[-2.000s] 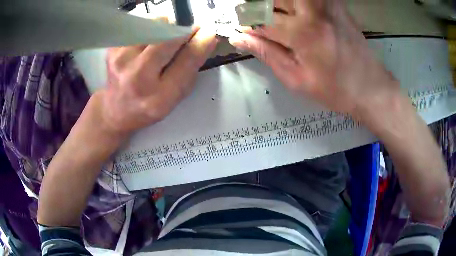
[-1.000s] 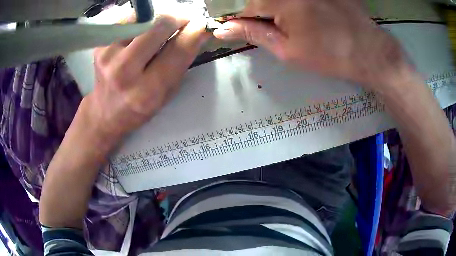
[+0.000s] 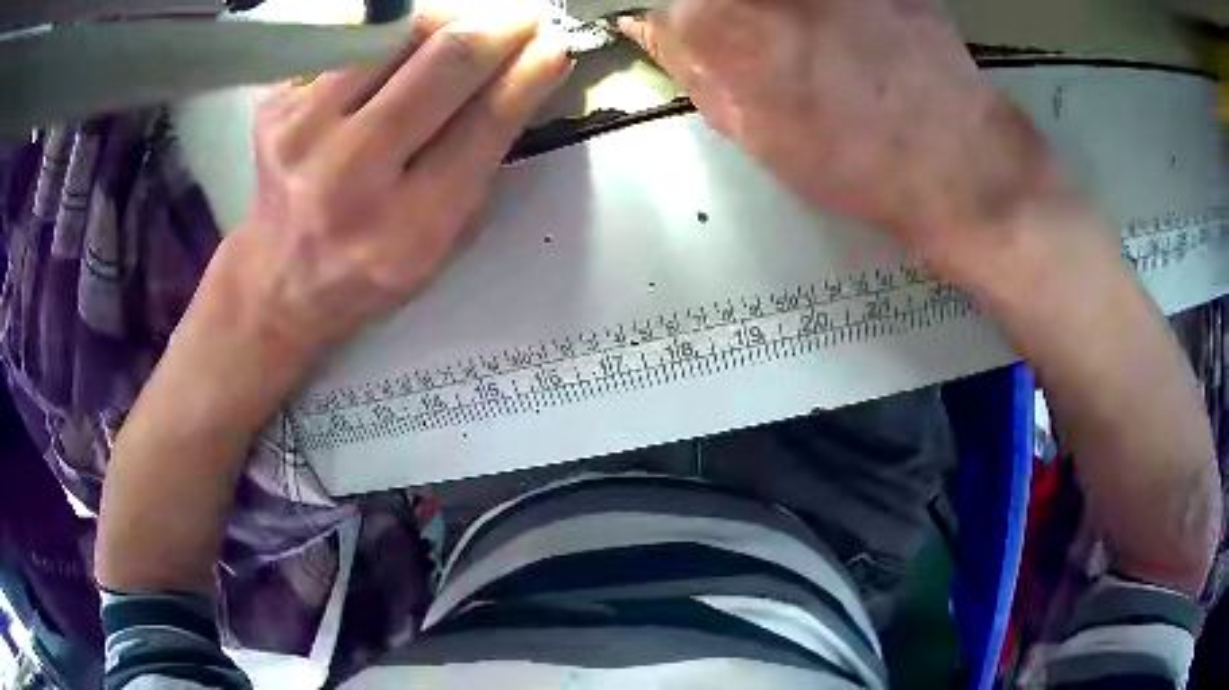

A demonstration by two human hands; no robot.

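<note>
My left hand [image 3: 384,182] lies at the upper left, its fingertips together in bright lamp light at the top edge. My right hand [image 3: 842,115] is at the upper right, with its thumb and finger close to the left fingertips. A small pale, shiny bit of cloth or metal [image 3: 589,37] shows between the fingertips of both hands; glare hides what it is. Whether either hand grips it cannot be told. Purple plaid cloth [image 3: 115,290] hangs bunched at the left, beyond my left forearm.
The white table [image 3: 634,229] has a printed ruler along its near edge. A dark ragged gap [image 3: 600,130] crosses its top. A pale blurred bar [image 3: 202,65] spans the upper left. A blue edge [image 3: 1000,526] stands at the lower right. More plaid cloth [image 3: 1072,519] hangs there.
Both hands have shifted slightly left since the earliest frame. My right hand's fingers have drawn in and turned down more at the bright spot. The view has shifted a little.
</note>
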